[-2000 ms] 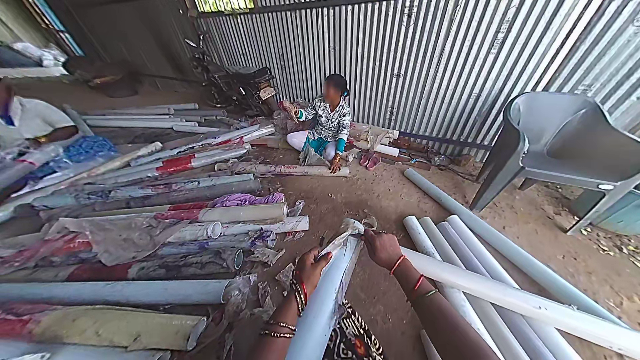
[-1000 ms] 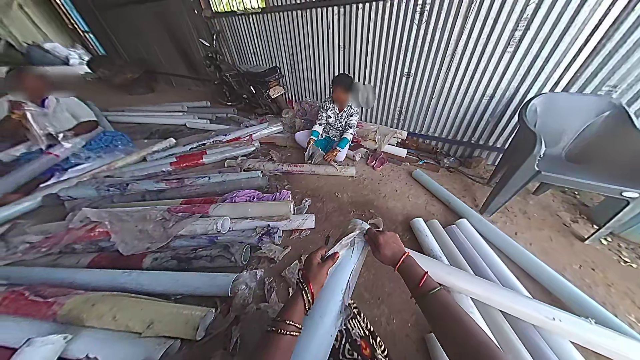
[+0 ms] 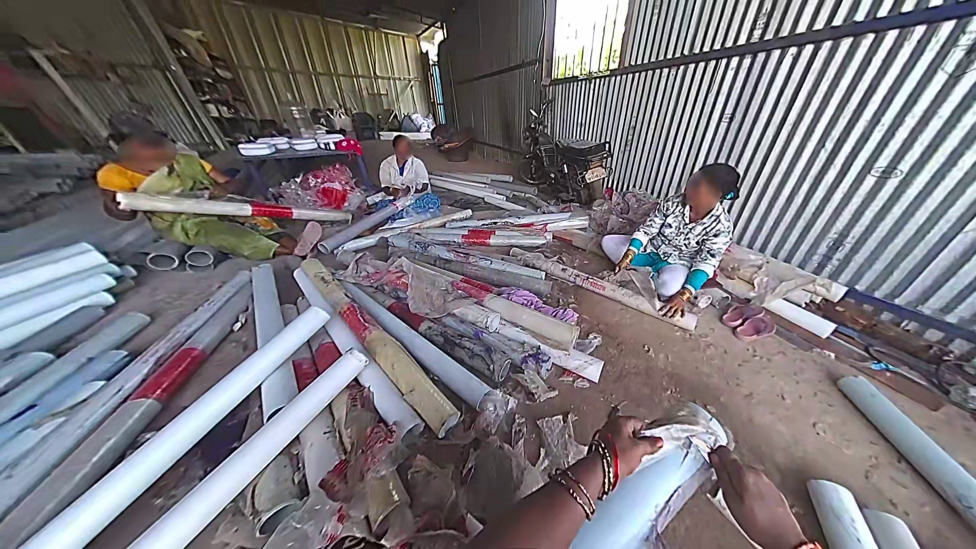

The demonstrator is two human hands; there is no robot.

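Note:
A pale blue-white pipe slants up from the bottom edge, with crumpled plastic film around its far end. My left hand, with bangles at the wrist, grips the film at the left side of that end. On the right side, my right hand has its fingers against the film and pipe edge; whether it holds anything else is hidden. Torn plastic film lies on the ground left of my left hand.
Many wrapped and bare pipes cover the floor to the left and ahead. Pipes also lie at lower right. Three people sit around the pile, one nearby at right. Pink sandals, a motorcycle and a corrugated metal wall stand beyond.
The view has swung left, bringing another seated person and more pipes into sight. Both my hands stay at the film-wrapped pipe end. The person nearby at right has lowered a raised hand.

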